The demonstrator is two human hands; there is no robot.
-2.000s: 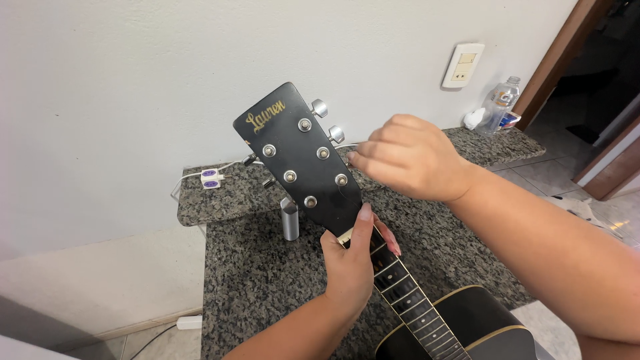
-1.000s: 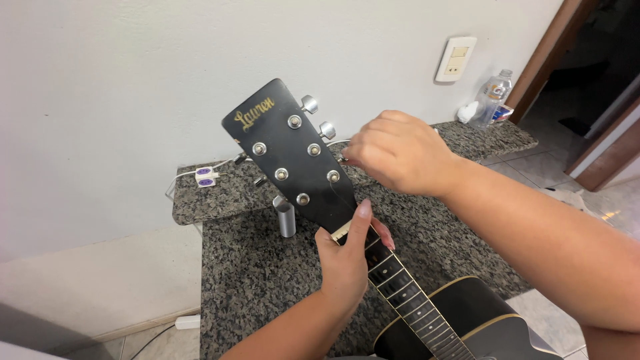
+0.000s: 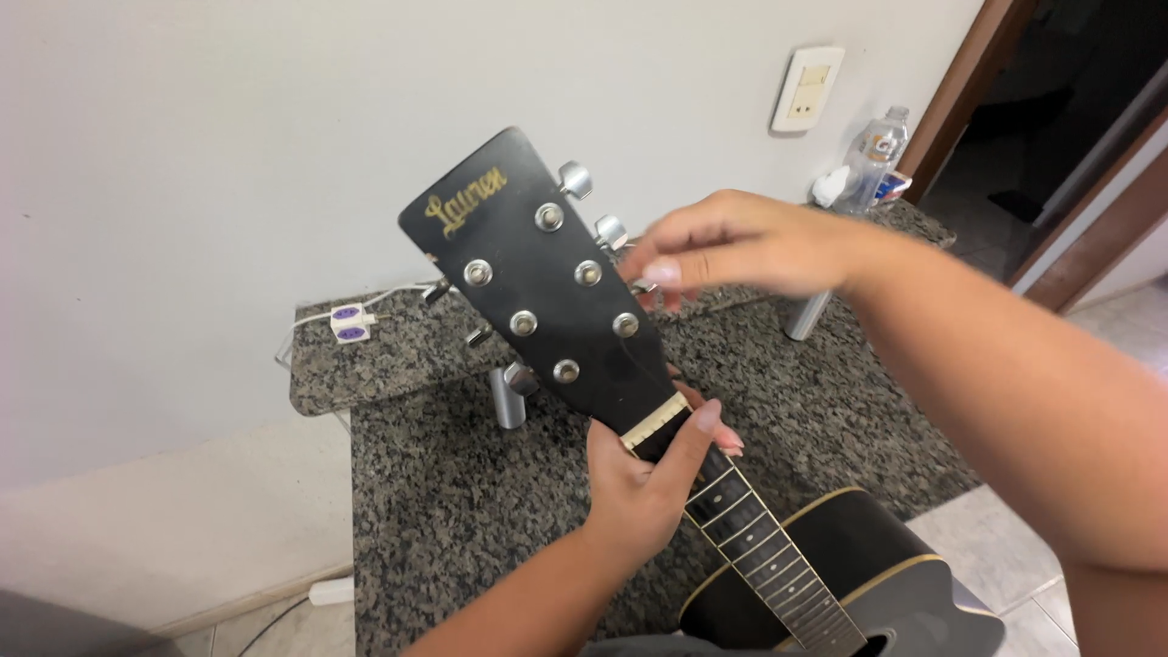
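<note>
A black acoustic guitar lies slanted across the view, its headstock [image 3: 547, 274] at the upper left and its body [image 3: 839, 547] at the lower right. No strings show on the headstock or the fretboard [image 3: 766, 547]. My left hand [image 3: 648, 474] is wrapped around the neck just below the pale nut [image 3: 655, 420], thumb on the fretboard side. At the headstock's right edge, my right hand [image 3: 730, 242] has its fingers at the lowest right tuning peg [image 3: 644, 286], mostly hidden by them. Two metal tuning pegs [image 3: 575, 180] above it are in plain sight.
Beneath the guitar is a speckled granite counter [image 3: 438, 493] with a raised granite shelf [image 3: 319, 374] on metal posts [image 3: 508, 399]. A white plug adapter [image 3: 351, 323] with a cable lies on the shelf. A plastic bottle [image 3: 881, 160] stands near the wall outlet [image 3: 808, 89] and doorway.
My right hand's fingers have shifted and spread somewhat at the same tuning peg. My left hand keeps its hold on the neck.
</note>
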